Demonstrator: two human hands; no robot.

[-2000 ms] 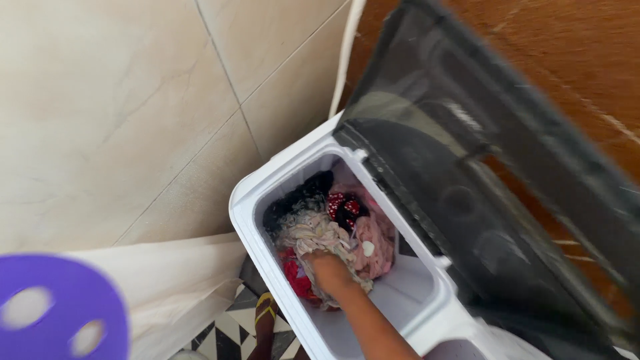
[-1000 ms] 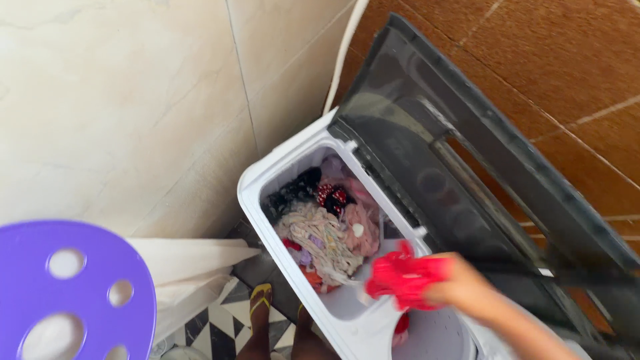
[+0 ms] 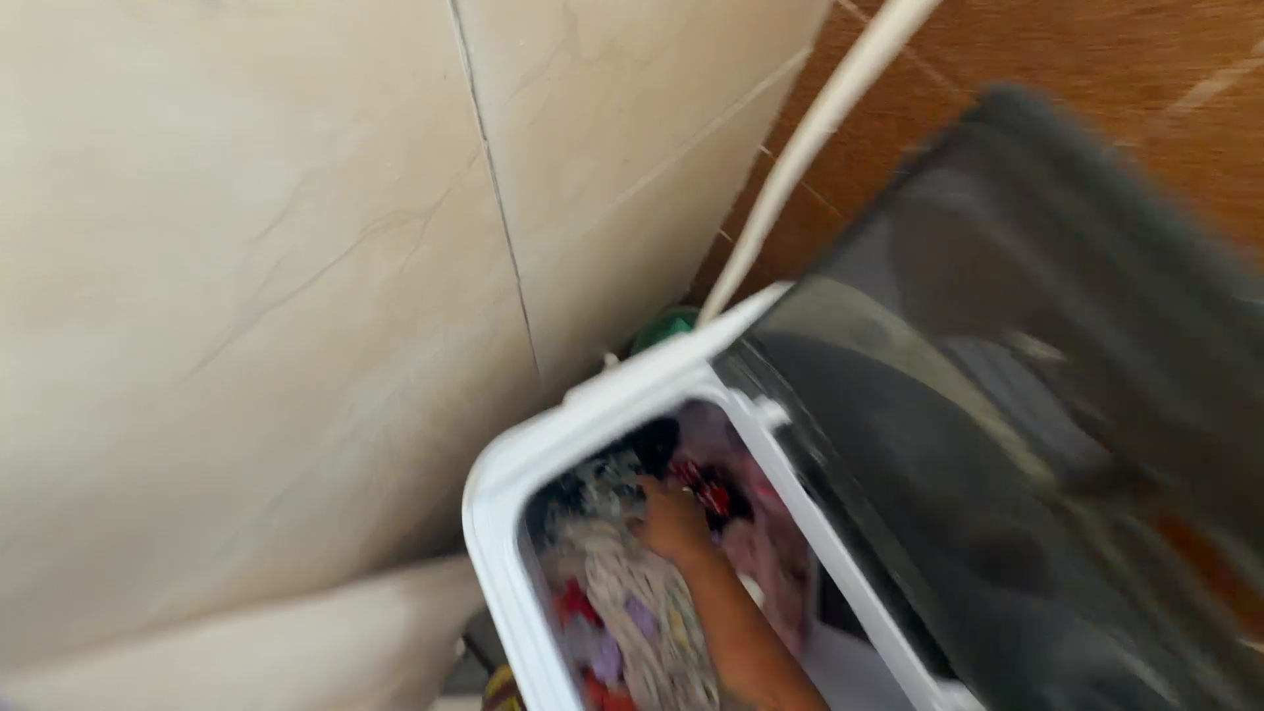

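My right hand point(image 3: 673, 518) reaches down into the wash tub of a white twin-tub washing machine point(image 3: 499, 494). Its thumb and forefinger are spread over a heap of clothes; whether it grips any cloth cannot be told. Beneath and left of the hand lies a beige patterned garment point(image 3: 632, 602). A dark garment point(image 3: 592, 484) is at the tub's far end, a red-and-black dotted cloth point(image 3: 716, 489) just right of the fingers, and a pink garment point(image 3: 775, 563) along the right wall. Red cloth point(image 3: 578, 602) shows at the left. My left hand is out of view.
The machine's dark translucent lid point(image 3: 987, 395) stands raised on the right. A pale hose point(image 3: 820, 128) runs up behind the machine, near a green object point(image 3: 667, 326). Beige tiled wall point(image 3: 296, 247) rises at the left, brown tiles point(image 3: 1136, 59) at the upper right.
A second ago my right hand held a red cloth over the machine's other compartment; now it is back among the clothes without that cloth. The view has moved closer to the tub.
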